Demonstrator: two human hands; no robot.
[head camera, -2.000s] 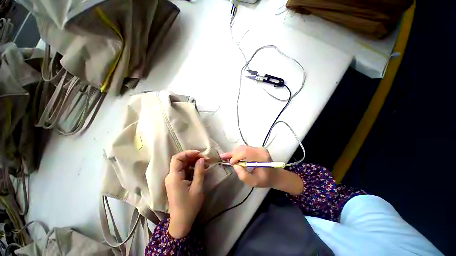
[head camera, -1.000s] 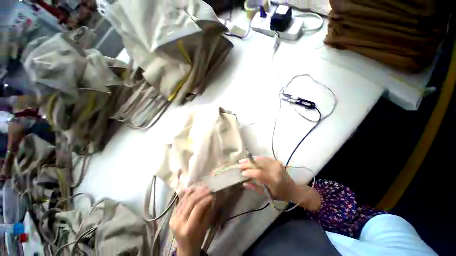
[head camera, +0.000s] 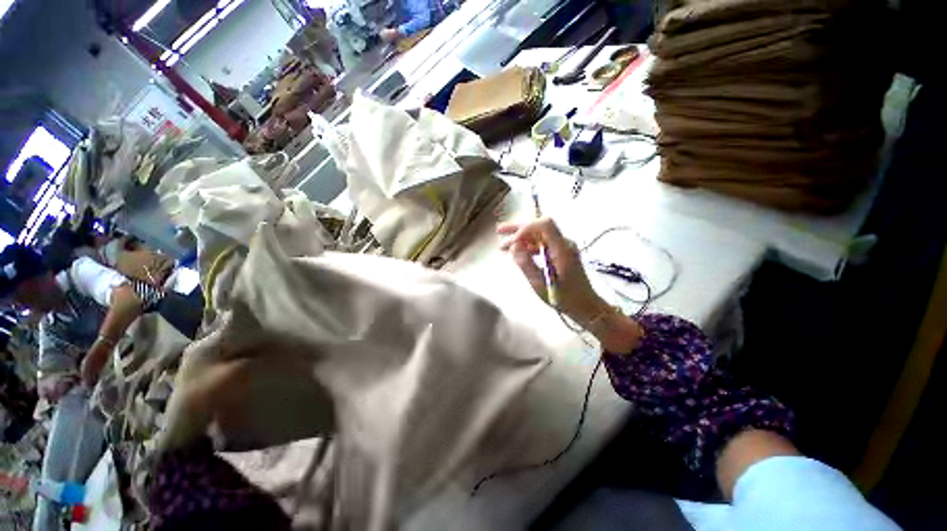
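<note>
A large beige fabric bag is lifted and spread open, its dark inside facing me at the lower left. Its lower part hangs over the white table. My right hand is raised off the bag, to its right, and holds a slim pale pen with its tip pointing up and away. My left sleeve shows at the lower left edge of the bag. My left hand itself is hidden by the fabric or lost in the dark blur.
A black tool with its cord lies on the white table. Stacked beige bags stand behind. A tall brown fabric stack is at the back right, near a black adapter. A person works at the left.
The bag has gone from lying bunched on the table to lifted and spread. My right hand has left the fabric, still holding the pen. The view has tilted up.
</note>
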